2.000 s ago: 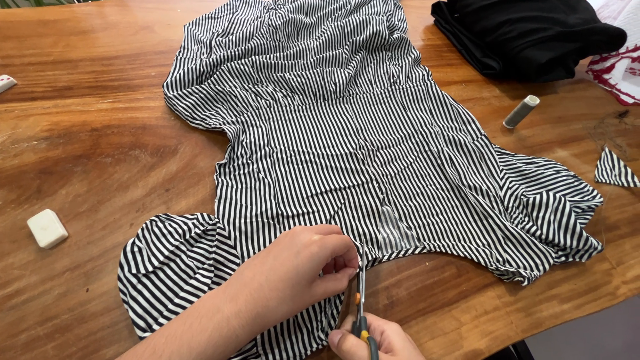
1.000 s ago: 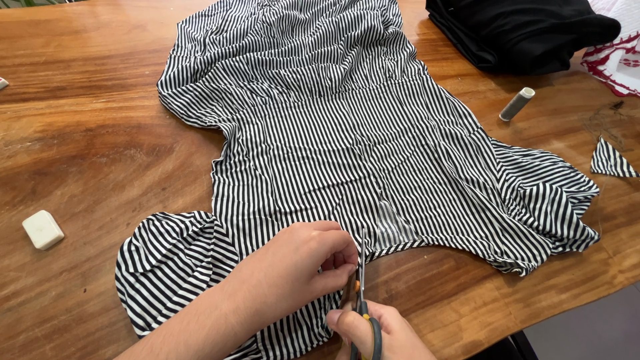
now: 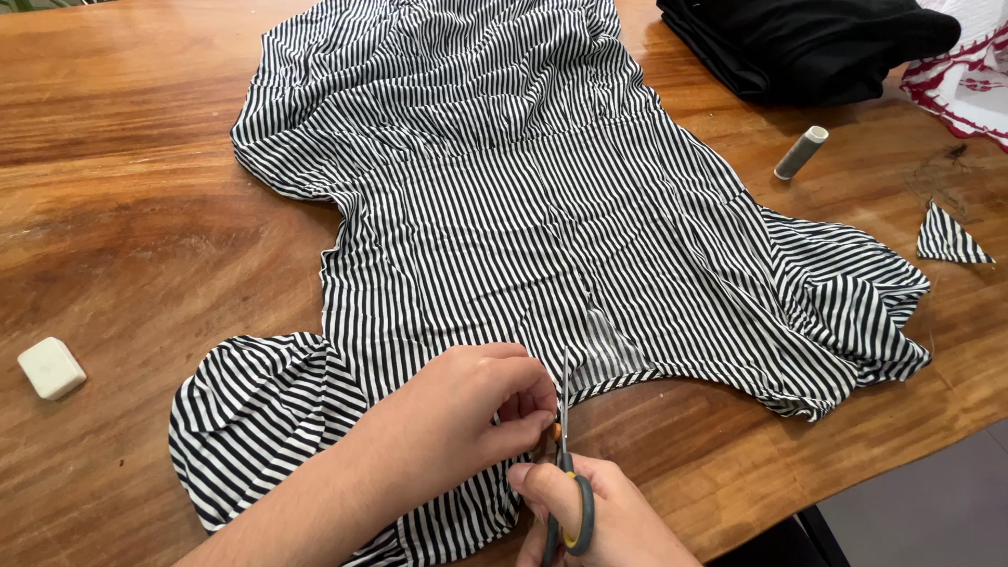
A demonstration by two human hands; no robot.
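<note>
A black-and-white striped garment (image 3: 472, 260) with puffed sleeves lies spread on a wooden table. My left hand (image 3: 488, 402) pinches the garment's neckline edge near its lower middle, fingertips together. In my right hand (image 3: 587, 512) is a pair of scissors (image 3: 565, 449) with grey and yellow handles, the blades pointing up, away from me, beside my left fingertips at the neckline. The blade tips overlap the striped cloth; whether they are fully closed is hard to tell. Just right of them, a V-shaped opening at the neckline shows the paler inner side of the fabric (image 3: 610, 346).
On the wooden table (image 3: 142, 276), a white block (image 3: 51, 368) lies at left. A grey thread spool (image 3: 802, 153), a striped triangular scrap (image 3: 951, 236) and loose threads (image 3: 941, 169) are at right. Folded black cloth (image 3: 811, 47) and white cloth with red trim (image 3: 965, 83) lie at upper right.
</note>
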